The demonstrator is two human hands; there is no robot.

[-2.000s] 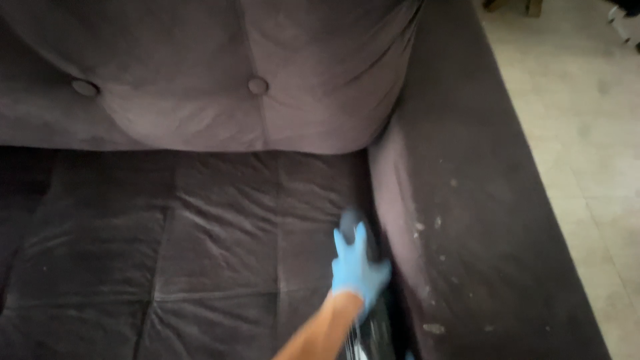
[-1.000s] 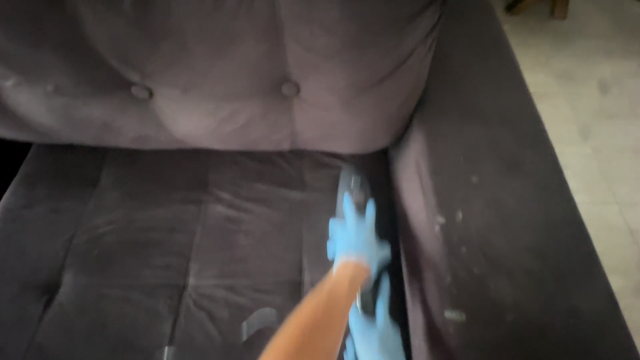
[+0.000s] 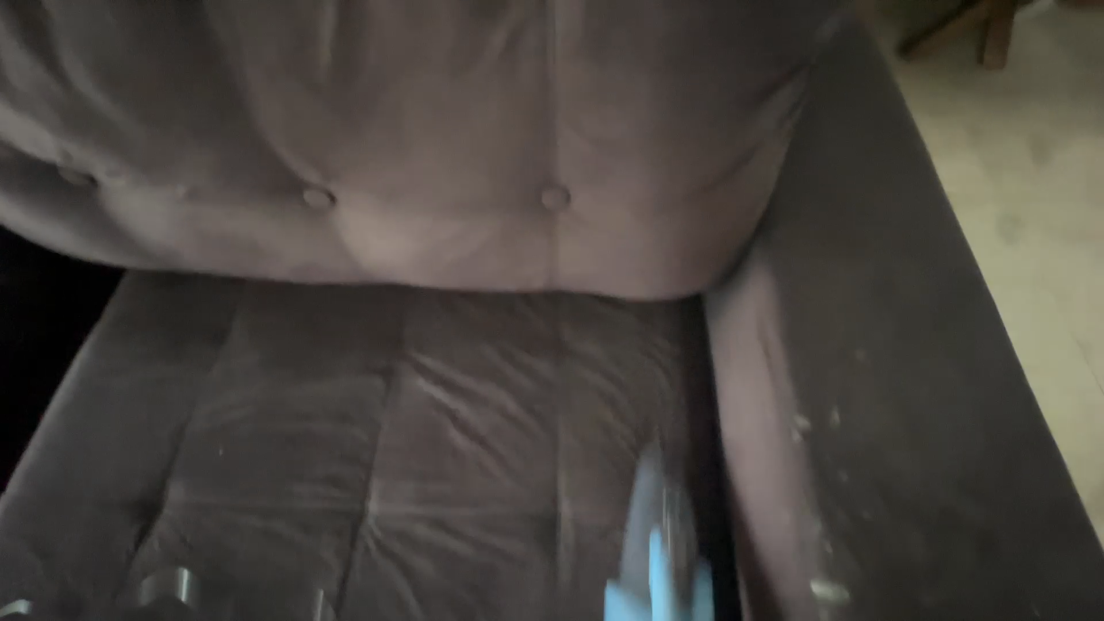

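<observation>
At the bottom edge, right of centre, the blue-gloved fingers of my left hand [image 3: 660, 586] show, blurred by motion. They are around a long, narrow tool [image 3: 657, 509] with a shiny, partly see-through head, its exact kind unclear. The tool's tip points away from me over the dark tufted seat cushion [image 3: 466, 448], beside the gap along the armrest. The rest of the hand and tool is cut off by the frame. My right hand is out of view. Behind the seat stands the buttoned back cushion [image 3: 448, 233] of the sofa.
The wide sofa armrest [image 3: 914, 371] runs down the right side, with pale marks on its inner edge. Beyond it lies pale flooring [image 3: 1035, 216] with wooden furniture legs [image 3: 996, 34]. Small shiny objects [image 3: 172, 586], blurred, are at the lower left.
The left hand and tool have come back toward me along the armrest side of the seat. A second gloved hand, seen low in the frame a second ago, is out of view.
</observation>
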